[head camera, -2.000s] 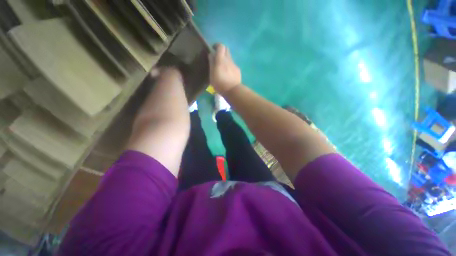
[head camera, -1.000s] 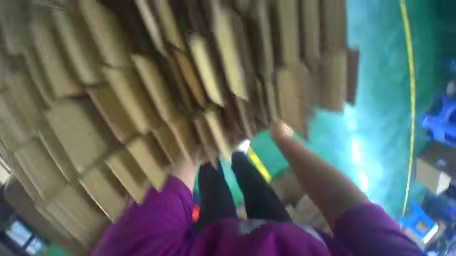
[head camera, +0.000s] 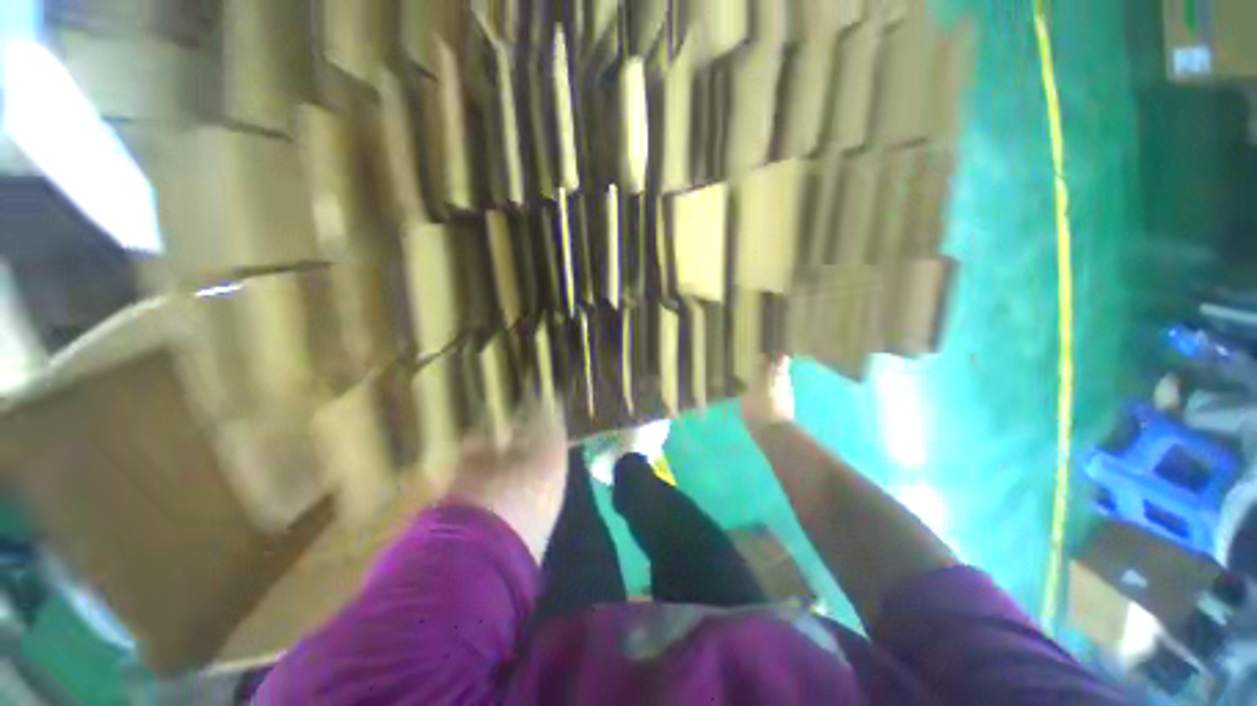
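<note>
A wide block of assembled partitions (head camera: 698, 243) fills the upper middle of the view, its cardboard edges standing up in overlapping rows. My left hand (head camera: 521, 439) is blurred at the block's near edge, its fingers hidden by the cardboard. My right hand (head camera: 772, 393) is at the near edge further right, with its fingers under or behind the block. Both hands hold the block in front of my body.
An open carton (head camera: 138, 503) with a raised flap stands at the lower left. A blue plastic stool (head camera: 1165, 469) and a cardboard box (head camera: 1141, 579) are at the right, beyond a yellow floor line (head camera: 1063, 317). Another box (head camera: 1213, 35) is at the top right.
The partition block has come into the middle of the view and turned squarer to my body. The open carton now shows at the lower left.
</note>
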